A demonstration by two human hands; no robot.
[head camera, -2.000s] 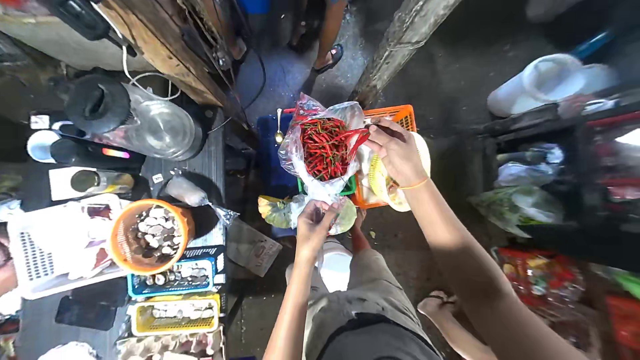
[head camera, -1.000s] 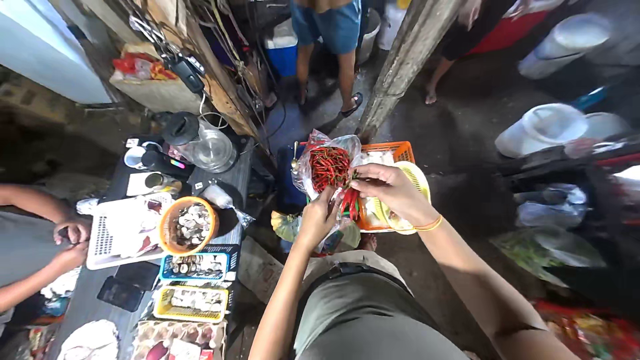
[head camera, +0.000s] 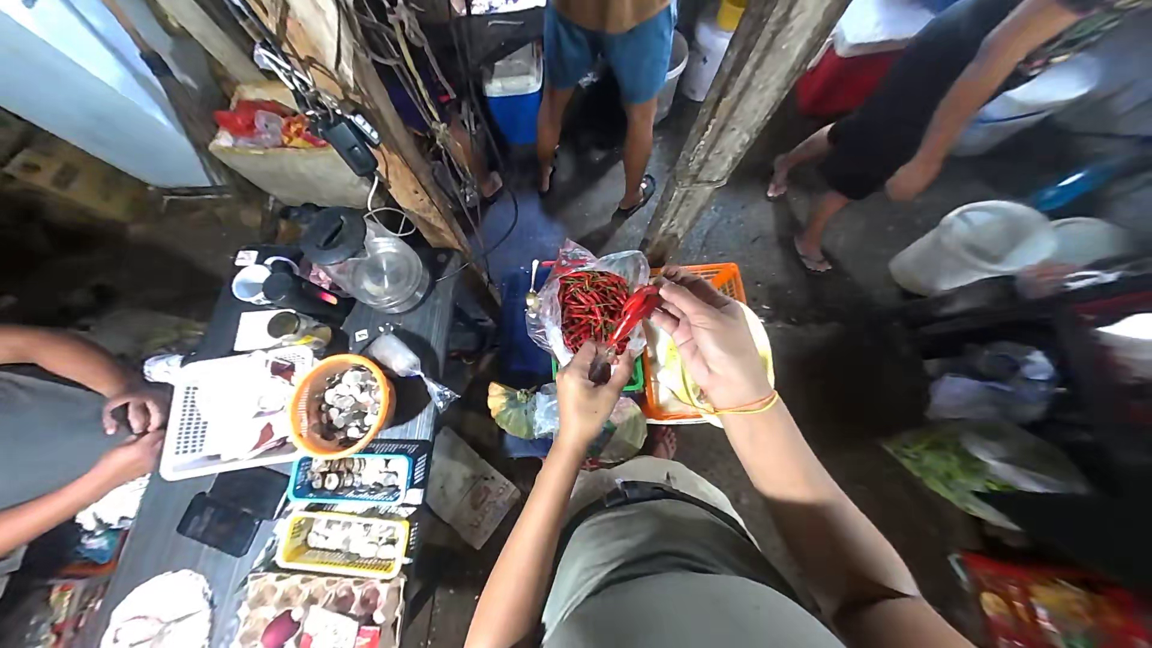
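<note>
A clear plastic bag (head camera: pixel 544 319) stands open, full of small red chilies (head camera: pixel 591 306) with green stems. In front of it my right hand (head camera: pixel 706 328), a yellow band at its wrist, pinches the upper end of a small clear bag of red chilies (head camera: pixel 635 315). The fingertips of my left hand (head camera: pixel 589 391) are closed on the lower end of this small bag. An orange plastic basket (head camera: pixel 727 281) lies beneath and beside my right hand, with a round yellow-rimmed item (head camera: pixel 763 346) on it. Part of a green basket (head camera: pixel 635 376) shows under the large bag.
At left, a table (head camera: pixel 171 540) bears an orange bowl of coins (head camera: pixel 387 396), a blue basket (head camera: pixel 405 477), a yellow basket (head camera: pixel 396 562), a glass jug (head camera: pixel 391 274) and an egg tray (head camera: pixel 378 598). A wooden post (head camera: pixel 729 126) rises ahead. Other people are at left and ahead.
My right hand has lifted the small red bag higher and more into view. The view has swung up and left since the first frame. A person at the upper right has come further into view.
</note>
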